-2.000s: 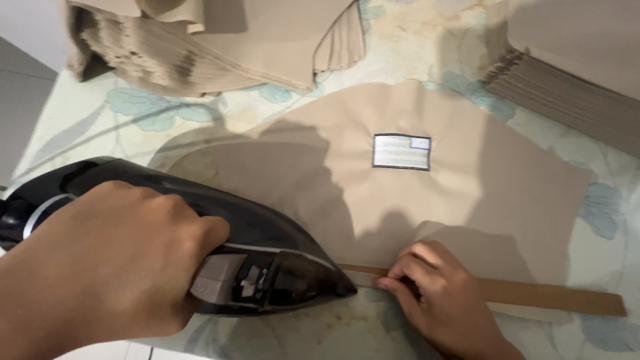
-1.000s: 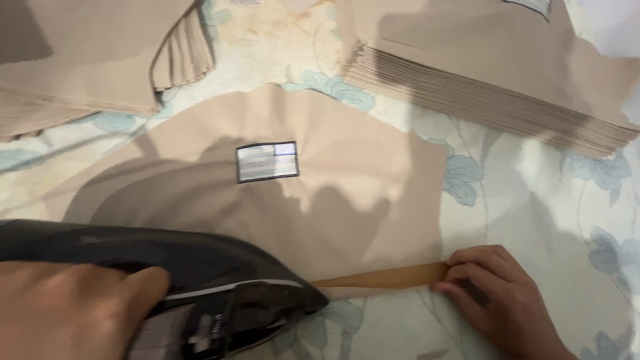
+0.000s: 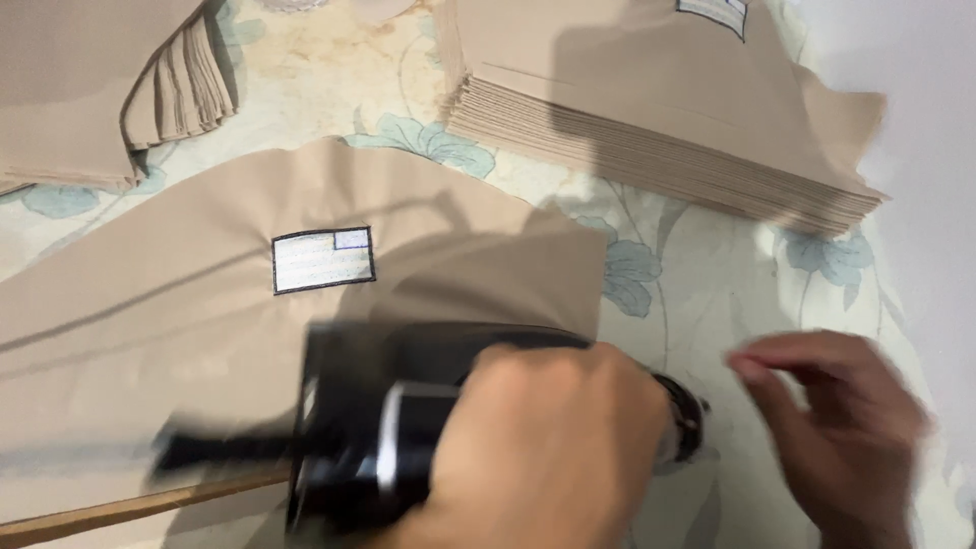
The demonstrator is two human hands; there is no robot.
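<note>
My left hand grips the handle of a black clothes iron, blurred by motion, over the lower right part of a beige fabric piece. A white rectangular patch with a dark stitched border sits on that piece. Along its lower edge runs a narrow brown strip, partly covered by the iron. My right hand is to the right of the iron, above the floral cloth, thumb and forefinger close together with nothing visible between them. The iron's soleplate is hidden.
A thick stack of beige fabric pieces, the top one bearing a similar patch, lies at the upper right. Another stack is at the upper left. Beneath everything spreads a pale cloth with blue flowers.
The iron, held in my left hand, has moved right along the fabric's lower edge. My right hand has let go of the strip's right end, where it was a second ago.
</note>
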